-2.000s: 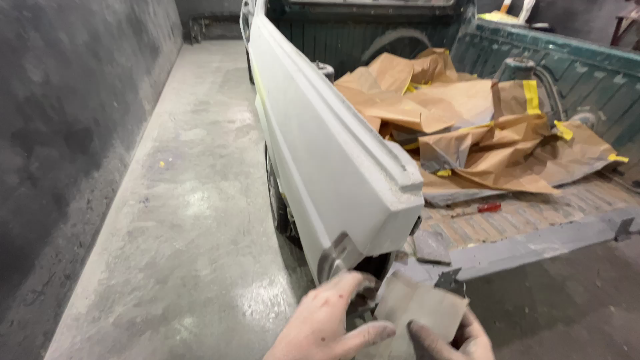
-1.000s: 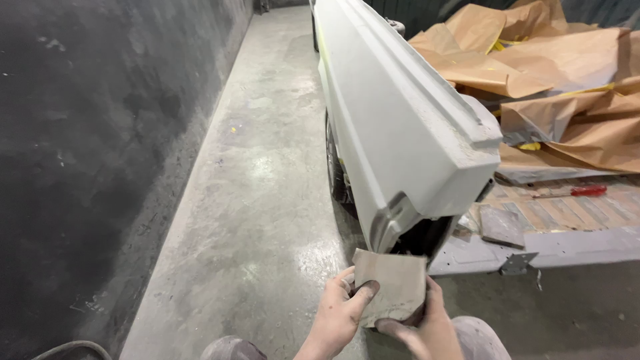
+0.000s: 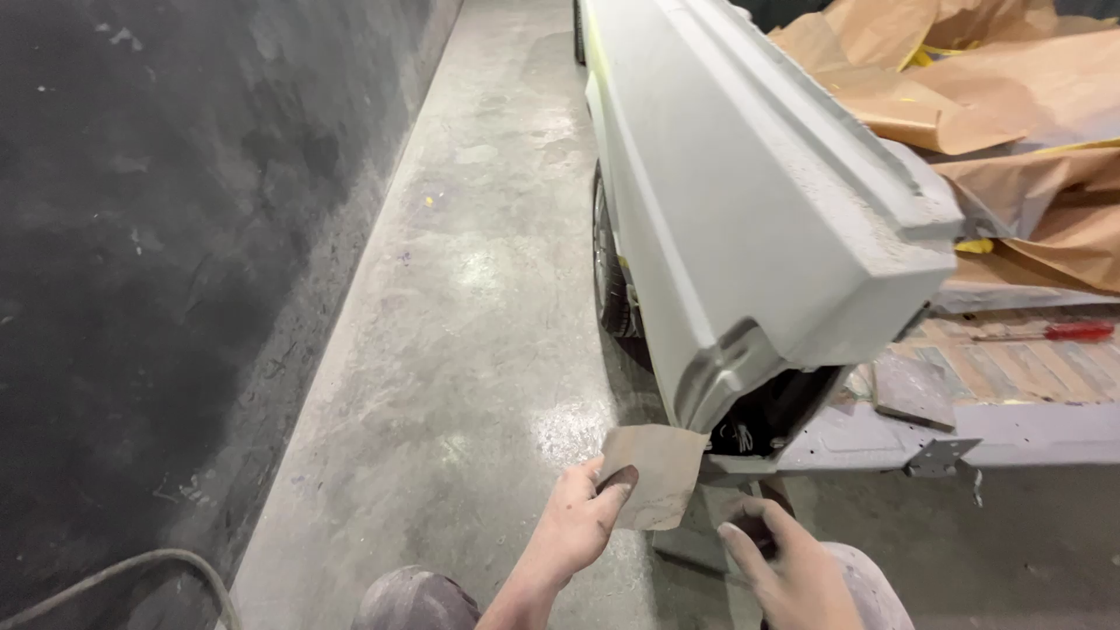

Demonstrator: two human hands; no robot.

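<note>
A worn, greyish-tan sheet of sandpaper (image 3: pixel 658 477) is pinched by its left edge between the thumb and fingers of my left hand (image 3: pixel 584 516). My right hand (image 3: pixel 774 551) is slightly blurred, just right of the sheet and apart from it, fingers curled and parted, with nothing visible in them. Beyond both hands rises the rear corner of a pickup's bed side panel (image 3: pixel 752 192), coated in pale grey primer, with an open tail-light recess (image 3: pixel 757 411) low at its end.
On the truck bed's edge lie a grey flat pad (image 3: pixel 913 389) and a red-handled screwdriver (image 3: pixel 1072 332). Crumpled brown masking paper (image 3: pixel 1006 96) covers the bed behind. A metal bracket (image 3: pixel 941 457) juts from the rear sill. At left are a dark wall (image 3: pixel 175 219) and a hose (image 3: pixel 131 564).
My right hand has let go of the sheet, which both hands held a second ago, and moved off to its right. The view has tilted down and moved nearer the panel.
</note>
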